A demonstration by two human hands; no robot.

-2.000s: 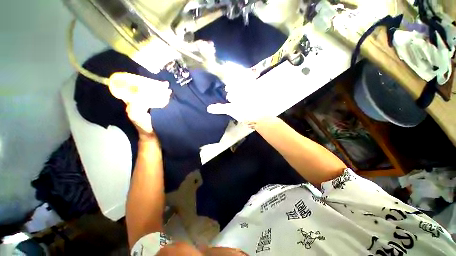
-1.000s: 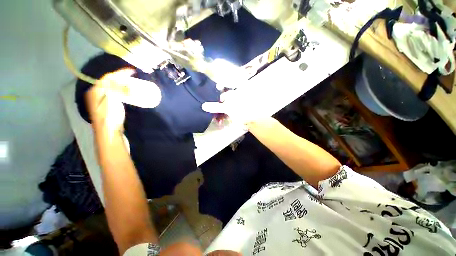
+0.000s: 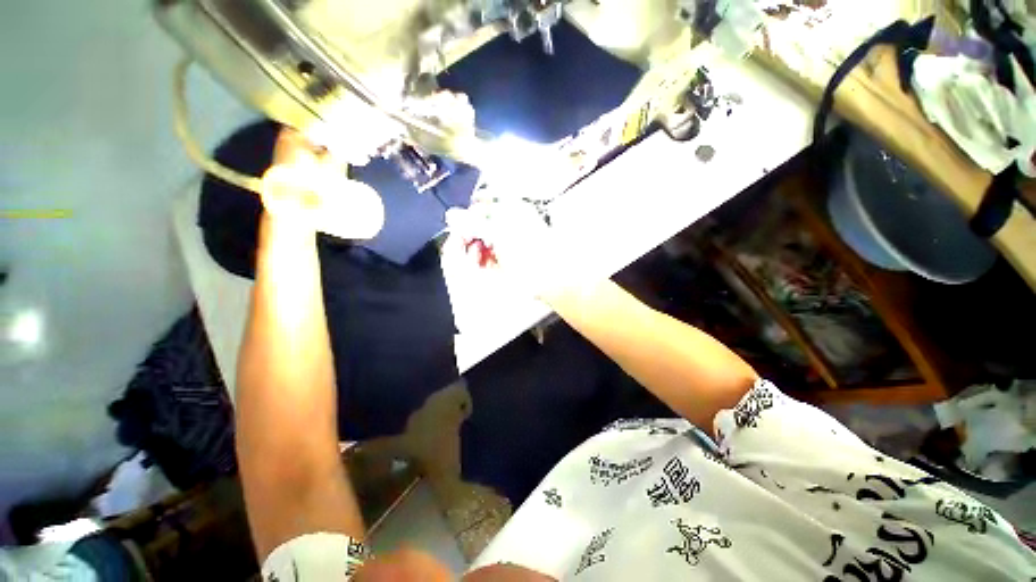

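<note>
A dark navy garment panel (image 3: 386, 341) lies on the white table and hangs over its front edge. The pale sewing machine head (image 3: 273, 57) is above it, with the presser foot (image 3: 427, 173) over the cloth. My left hand (image 3: 305, 171) is behind the glaring machine lamp (image 3: 350, 211), partly hidden under the machine head; its fingers are washed out. My right hand (image 3: 511, 233) is at the cloth's right edge beside the needle area, overexposed. A small red thing (image 3: 482, 251) shows at it. Its grip cannot be made out.
The machine bed (image 3: 704, 154) runs to the upper right. A wooden ledge (image 3: 909, 148) holds black strips and white cloth scraps (image 3: 971, 108). A grey-blue tub (image 3: 869, 216) is below it. A black cloth pile (image 3: 176, 392) is left of the table.
My left hand has moved from beside the lamp up behind it, towards the machine head. My right hand has shifted slightly left. The red thing shows more clearly at it.
</note>
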